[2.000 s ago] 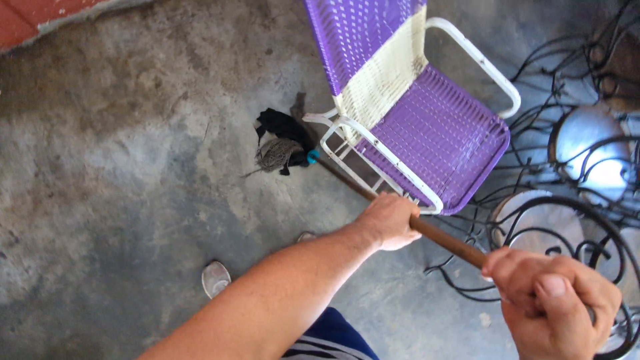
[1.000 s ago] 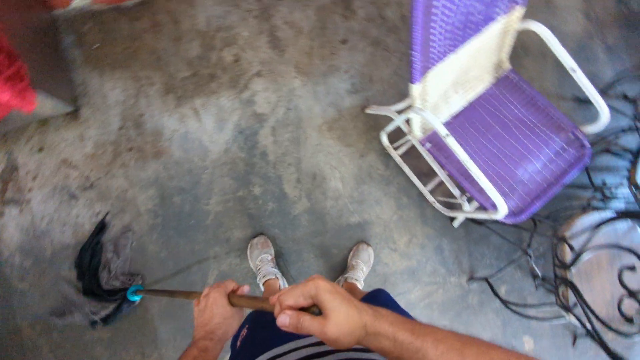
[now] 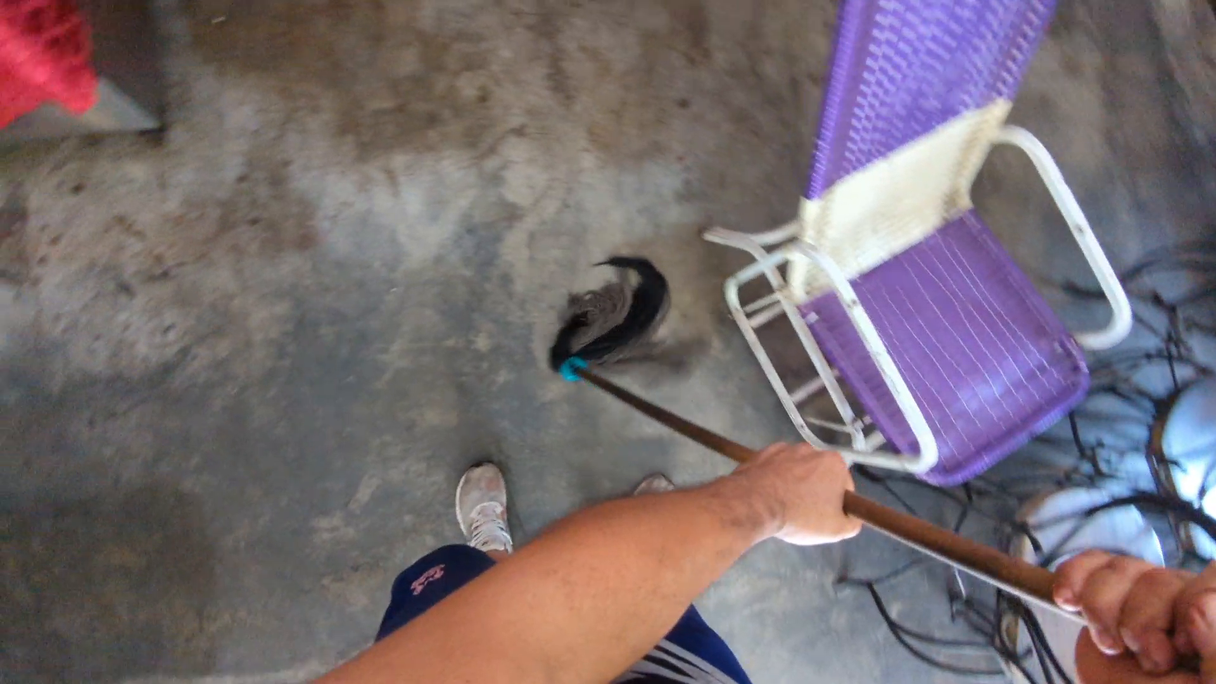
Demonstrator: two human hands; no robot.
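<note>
A mop's wooden handle (image 3: 665, 415) slants from the middle of the view down to the lower right. Its head of black and grey strands (image 3: 622, 318), somewhat blurred, lies on the concrete floor, joined to the handle by a turquoise collar (image 3: 572, 369). My left hand (image 3: 798, 492) is closed around the middle of the handle. Near its upper end, at the right edge, my right hand (image 3: 1135, 608) grips it, partly cut off by the frame.
Right of the mop stands a chair with a purple and cream woven seat (image 3: 959, 342) and white tubular arms. Black curled metal furniture with round pale seats (image 3: 1092, 532) is at the lower right. A red cloth (image 3: 43, 62) hangs at the upper left. My shoe (image 3: 483, 499) is below the mop.
The mop head has swept from the lower left to the floor between my feet and the chair. My hands, still on the handle, have moved to the right.
</note>
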